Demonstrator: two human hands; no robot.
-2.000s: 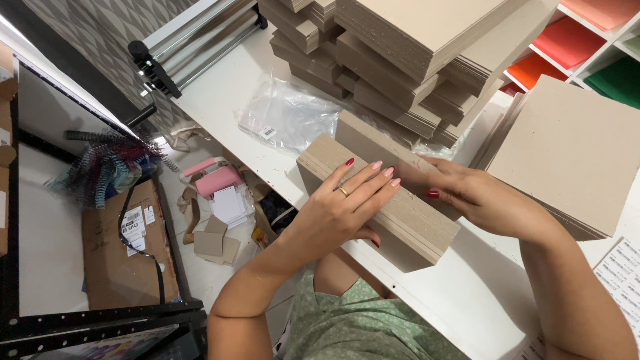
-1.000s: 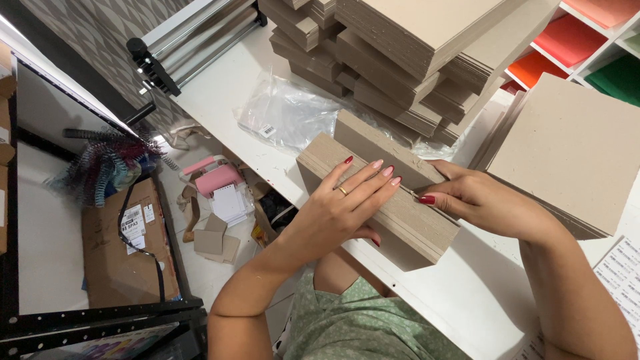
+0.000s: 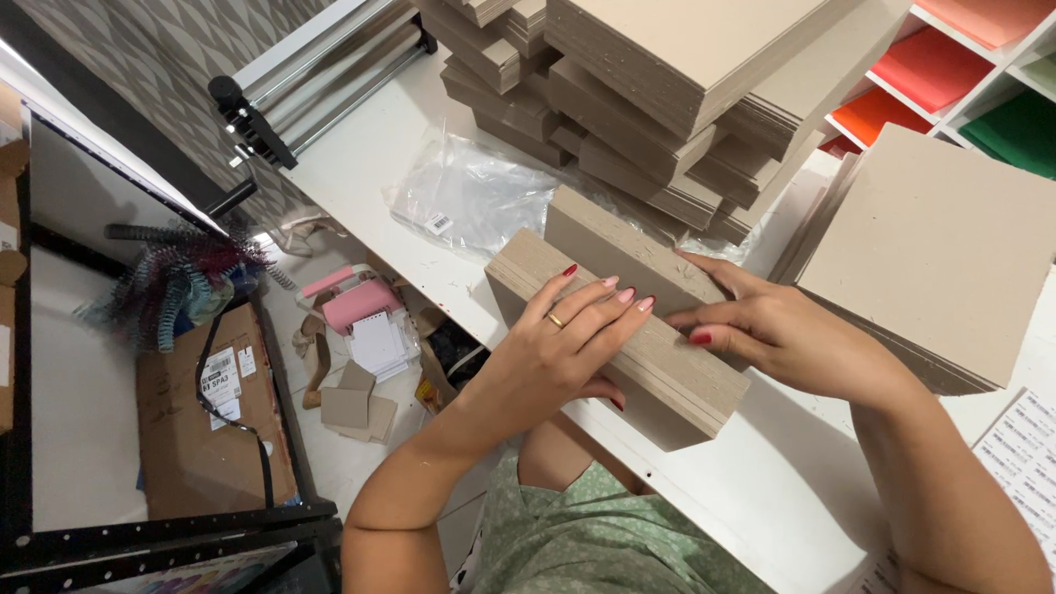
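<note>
A block of greyish-brown cardboard sheets [image 3: 685, 388] stands on its long edge on the white table, near the front edge. My left hand [image 3: 569, 351] grips it across the top, fingers over the upper edges and thumb on the near side. Just behind it stands a second cardboard block [image 3: 623, 239], also on edge. My right hand [image 3: 759, 330] is at the right end of the gap between the two, its fingers on the rear block and its thumb near the front block's top. Its fingertips are partly hidden, so its hold is unclear.
Tall stacks of cardboard [image 3: 635, 82] fill the back of the table [image 3: 346, 165]. A clear plastic bag [image 3: 470, 198] lies left of them, a wide cardboard stack [image 3: 932, 256] at right. Printed sheets [image 3: 1023, 462] lie at the right edge. A roller machine [image 3: 330, 74] stands at back left.
My right hand has shifted its fingers and thumb a little around the gap between the blocks. My left hand and both blocks stay in place.
</note>
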